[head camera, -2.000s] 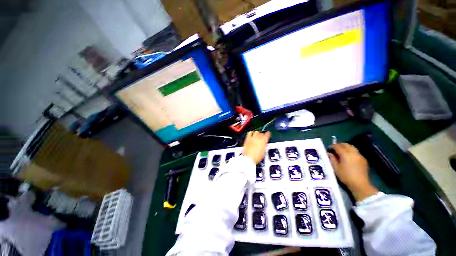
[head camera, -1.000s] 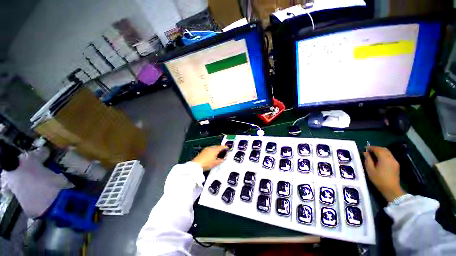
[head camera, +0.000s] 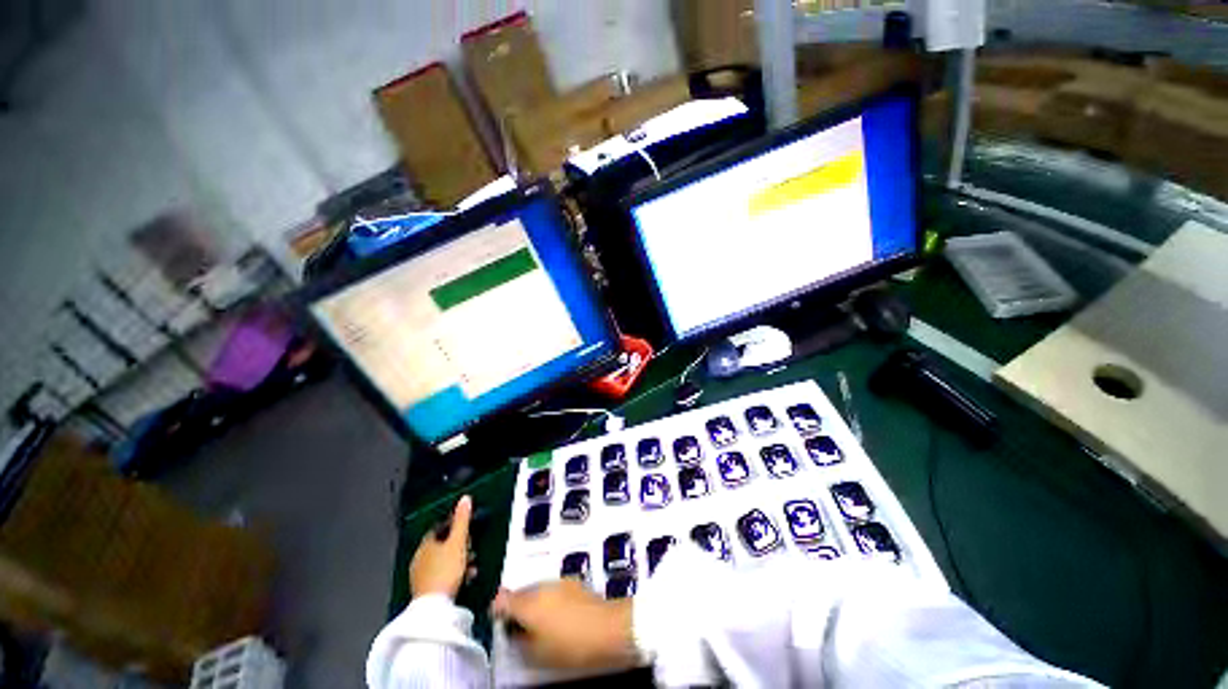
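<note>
A large white foam tray (head camera: 633, 518) lies on the green mat with rows of glossy black rounded squares that look like smartwatch bodies (head camera: 758, 530). My left hand (head camera: 440, 559) is left of the tray, with something small and dark at its fingers; blur hides whether it grips this. My right hand (head camera: 572, 626) reaches across the tray's front to its lower left, with its fingertips at a small dark item. I cannot tell if it is gripped. My right sleeve hides part of the front rows.
Behind the tray stand a left monitor (head camera: 471, 316) and a right monitor (head camera: 768, 215), with a red holder (head camera: 622, 366) between them and a white-grey mouse (head camera: 752, 350) below. A black scanner (head camera: 936, 397) lies right. A pale board with a hole (head camera: 1145, 377) and clear box (head camera: 1007, 275) are far right.
My right hand has moved from beside the tray's right edge across to its lower left. My left hand has moved from the tray's upper left to the mat beside it. The view has shifted.
</note>
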